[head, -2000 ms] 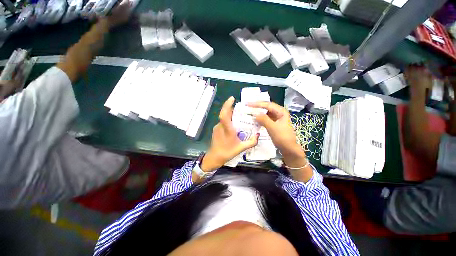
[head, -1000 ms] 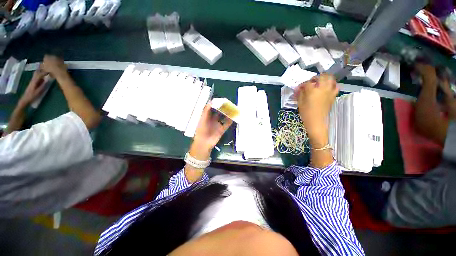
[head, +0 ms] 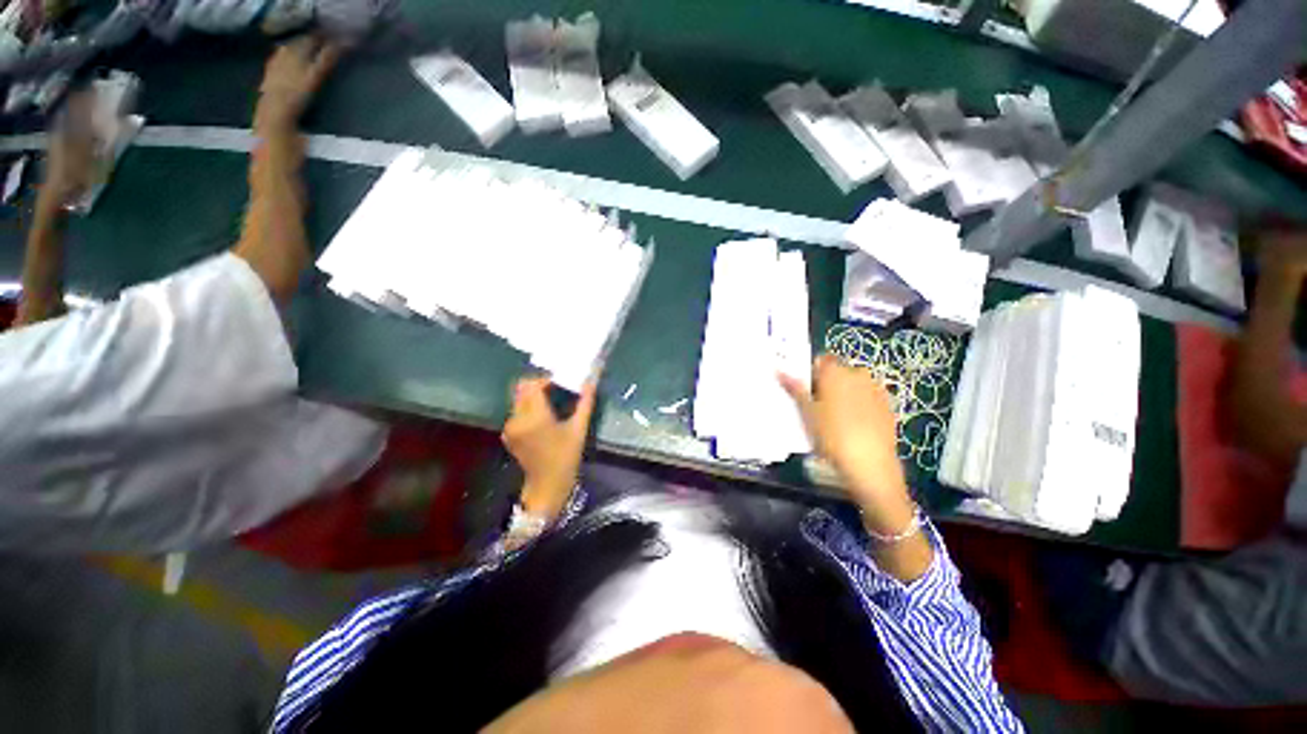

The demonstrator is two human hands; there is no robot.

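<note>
My left hand (head: 548, 442) is at the lower right end of the row of opened cartons (head: 480, 265), its fingers on the end of the last carton. My right hand (head: 849, 426) is at the right edge of the flat cartons (head: 748, 351), fingertips touching them; its grip is unclear. The flat cartons lie in a small pile directly before me. The rubber bands (head: 917, 376) lie just right of my right hand, partly behind it. The folded leaflets (head: 917, 265) lie above the rubber bands.
A carton stack (head: 1046, 409) stands at right, beside a red mat (head: 1218, 430). Single cartons (head: 664, 122) lie beyond the white strip (head: 702, 214). A grey post (head: 1147, 136) leans at upper right. A neighbour's arms (head: 273, 187) reach over the bench at left; another person sits at right.
My left hand has lowered a carton to the end of the fanned row. My right hand has moved from the leaflets down to the flat cartons. Cartons beyond the strip appear further right.
</note>
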